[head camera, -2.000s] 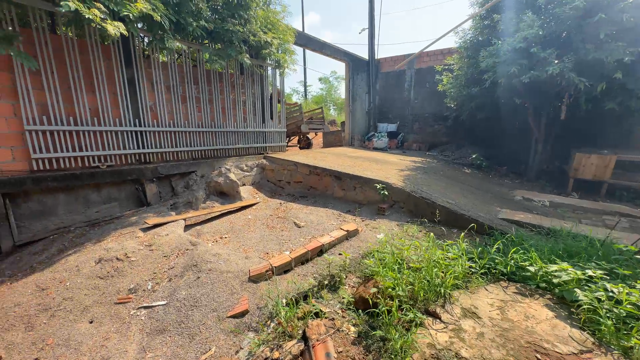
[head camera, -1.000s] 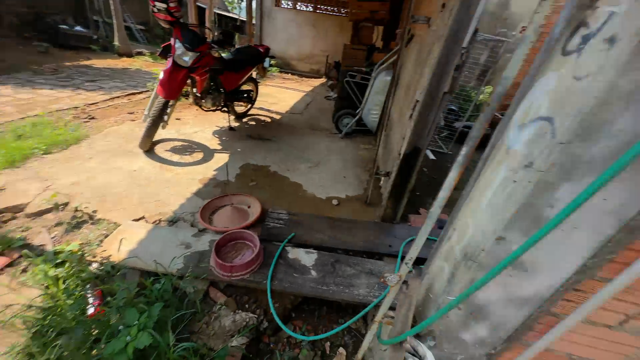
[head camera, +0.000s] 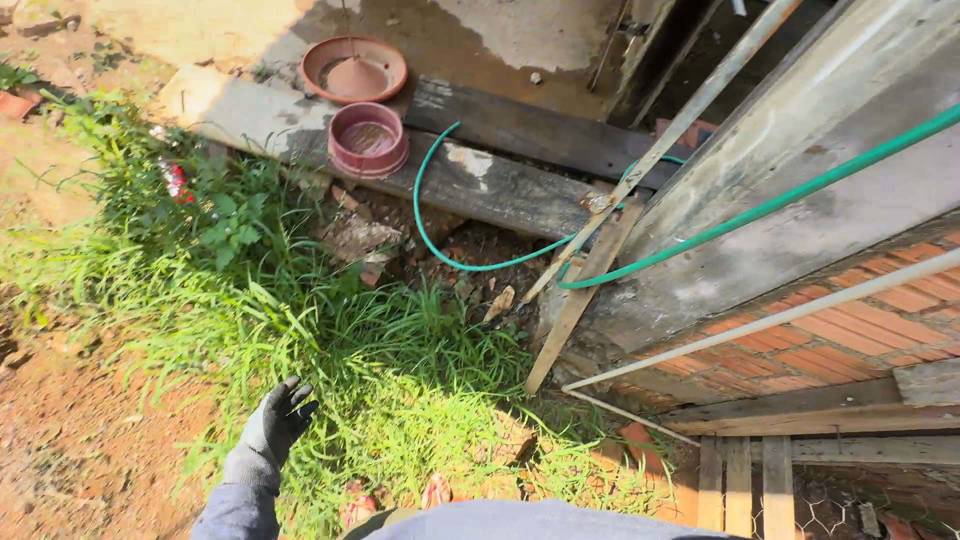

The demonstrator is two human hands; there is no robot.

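Observation:
My left hand (head camera: 274, 427), in a grey and black work glove, hangs over the grass (head camera: 337, 360) with its fingers apart and nothing held. My right hand is out of view. Ahead of me a green hose (head camera: 491, 266) curls down from a worn wooden plank (head camera: 510, 191) and runs up to the right past a concrete post. On the plank's left part stands a round reddish plastic bowl (head camera: 367, 142). Just behind it lies a wider clay-coloured dish (head camera: 352, 75) with a raised cone in its middle.
At the right are a concrete post (head camera: 750, 135), a brick wall (head camera: 840, 330), a thin pale pipe (head camera: 757, 326) and a leaning wooden stake (head camera: 585, 300). Wooden slats (head camera: 739, 480) and wire mesh (head camera: 821, 514) sit at the lower right. Broken bricks lie in the grass.
The view has swung from the yard with the fence and ramp to the hose and bowls, then tilted down. My left hand has come into view.

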